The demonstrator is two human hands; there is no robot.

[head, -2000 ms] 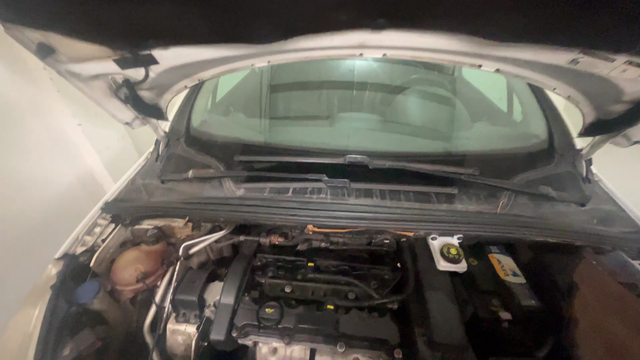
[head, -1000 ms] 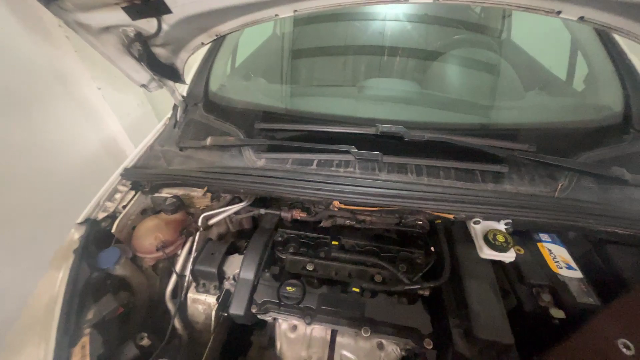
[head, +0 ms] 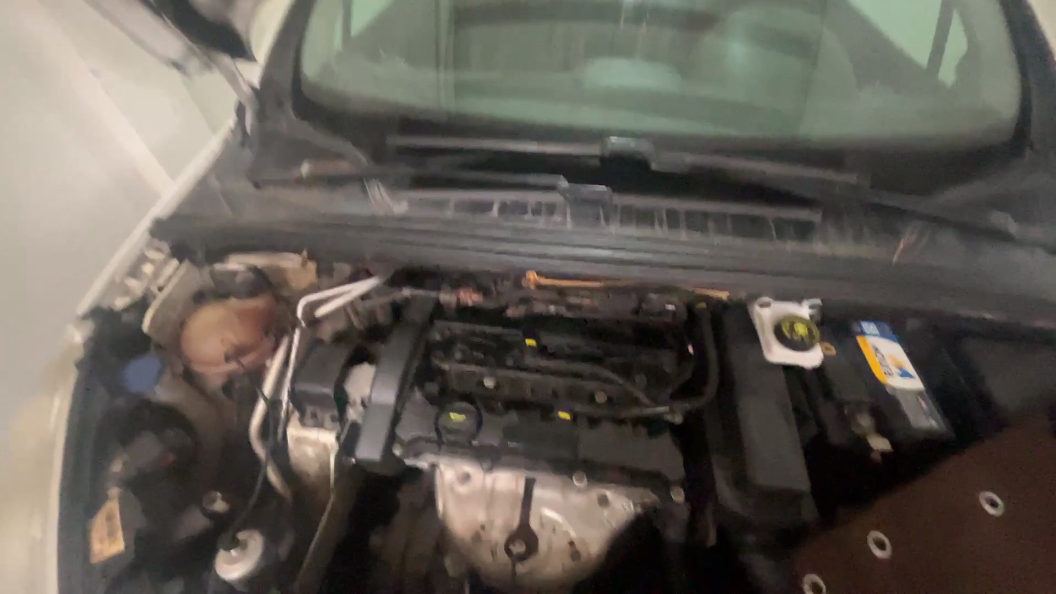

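Neither my left hand nor my right hand is in view. A car's engine bay lies open below me, slightly blurred. At its middle is the black engine cover with an oil filler cap, above a metal heat shield. To the left are a coolant expansion tank and a blue cap. The brake fluid reservoir with its dark cap and the car battery with a label are on the right.
Across the back run the wiper arms and the cowl grille, below the windshield. A dark brown sheet with metal eyelets covers the lower right. Part of the raised hood's edge shows at the upper left.
The view has tilted down, so more of the heat shield and the brown sheet shows and less of the raised hood.
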